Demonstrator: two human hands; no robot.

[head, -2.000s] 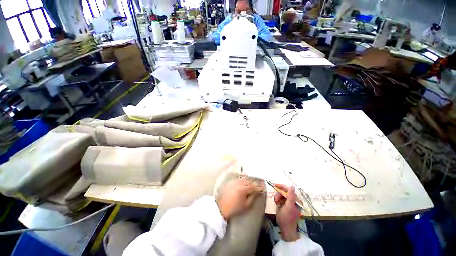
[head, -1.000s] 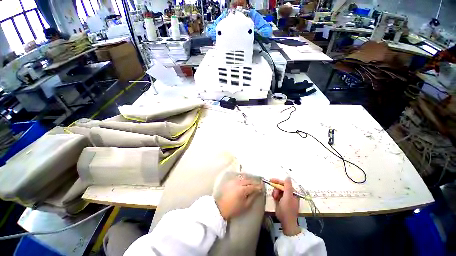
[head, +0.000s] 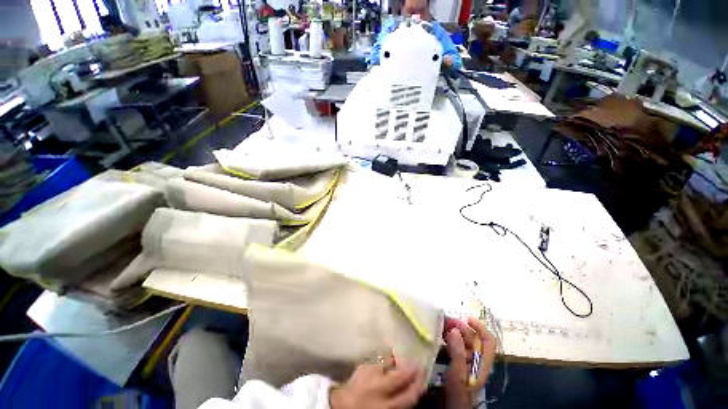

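Observation:
A beige fabric piece with a yellow-bound edge lies over the table's front edge in front of me. My left hand grips its lower part near the right side. My right hand is at the fabric's right edge, with the slim yellow-and-white pen tool held in its fingers, roughly upright. Thumb and fingertips touch or nearly touch the fabric edge. The tool's tip cannot be made out. Thin pale strands show beside my right hand.
Folded beige pieces with yellow edges are stacked on the table's left. A black cord lies at right on the table. A white machine housing stands behind, with a person in blue beyond. Blue bins are lower left.
The fabric piece has been lifted and turned, so its yellow edge now shows. My left hand has moved down, and the pen tool has swung from pointing at the fabric to roughly upright. The view has shifted.

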